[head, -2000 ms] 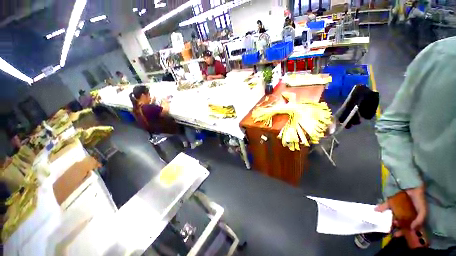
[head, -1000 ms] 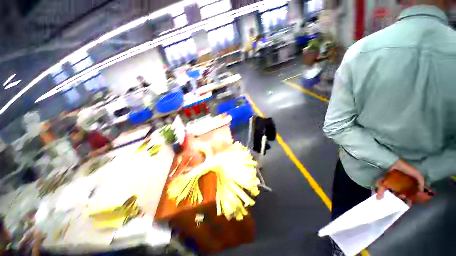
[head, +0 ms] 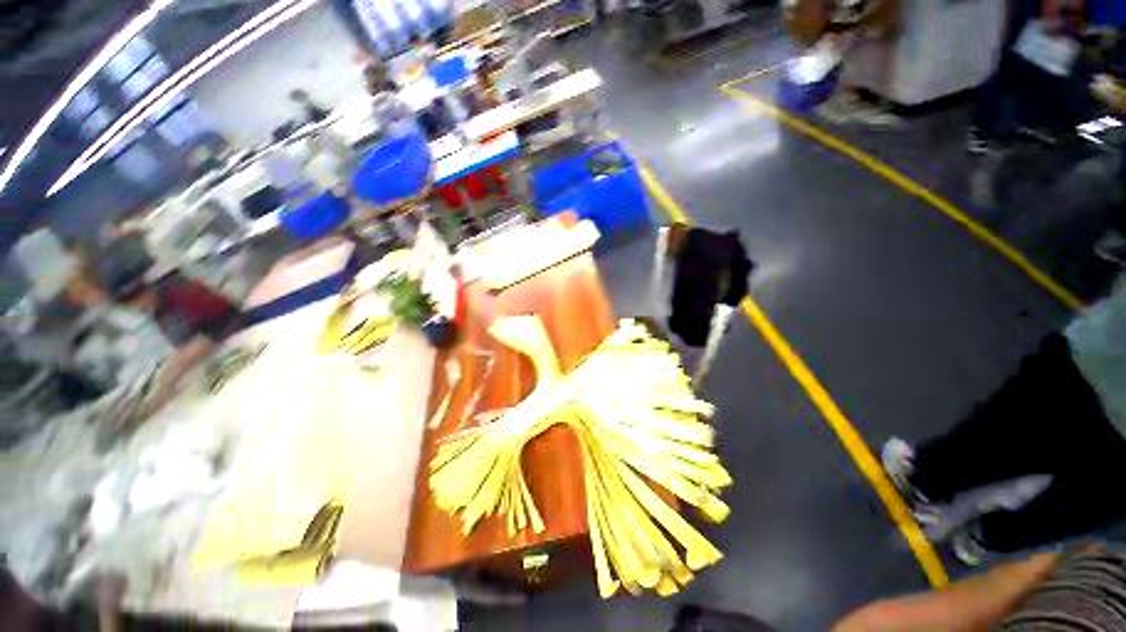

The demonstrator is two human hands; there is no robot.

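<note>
A large fanned bundle of yellow strips (head: 642, 432) lies on the reddish-brown wooden desk (head: 562, 494); its ends hang over the desk's right and front edges. A bare forearm with a grey striped sleeve, seemingly my right arm, enters at the bottom right; the hand itself is cut off by the lower edge. My left hand is not in view. More yellow pieces (head: 290, 558) lie on the long white table (head: 371, 457) left of the desk. The left side is blurred.
A folding chair with a dark cover (head: 710, 284) stands right of the desk. Blue bins (head: 595, 191) are behind it. A yellow aisle line (head: 821, 414) crosses the dark floor. A person's dark-clothed legs (head: 1025, 457) are at the right. A potted plant (head: 414, 303) is at the desk's left.
The view has turned down and nearer the desk, so the strip bundle looks larger. The person in the green shirt has shifted mostly out at the right. A bare forearm has entered at the bottom right.
</note>
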